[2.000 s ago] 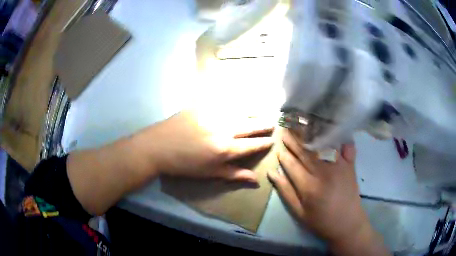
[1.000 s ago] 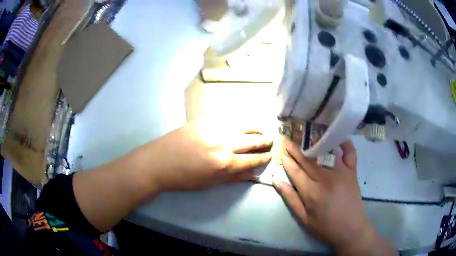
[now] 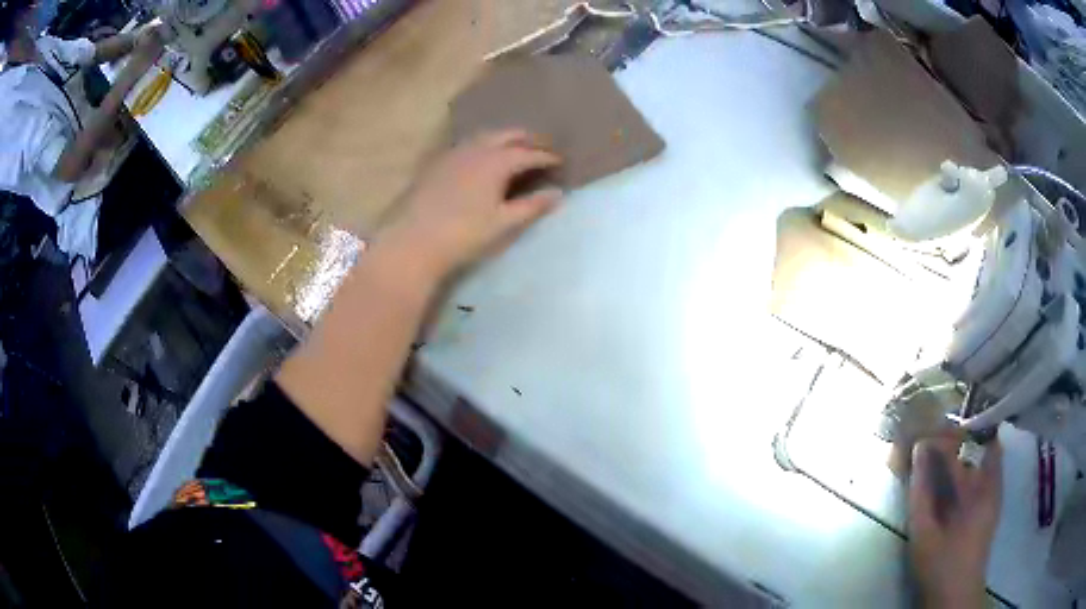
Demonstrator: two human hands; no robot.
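Observation:
My left hand (image 3: 494, 196) is at the near left edge of a brown stack of cut fabric pieces (image 3: 572, 113), which lies across the tan side board and the white table. Its fingers are curled; whether they grip a piece cannot be told. My right hand (image 3: 956, 488) is beside the needle area under the sewing machine head (image 3: 1030, 297), small and partly blurred; its fingertips are partly hidden there. A brown fabric piece (image 3: 822, 280), bright under the lamp, lies behind the needle area.
Dark red snips (image 3: 1046, 482) lie right of my right hand. More brown pieces (image 3: 905, 107) are heaped behind the machine. The tan side board (image 3: 345, 155) has shiny tape on its edge. A white-grey tub (image 3: 197, 416) stands below it. Another person (image 3: 54, 131) sits at a machine, far left.
The view has swung left. My left hand has left the needle area and moved to the brown stack. The fabric piece under my hands now lies behind the needle. My right hand remains beside the machine head.

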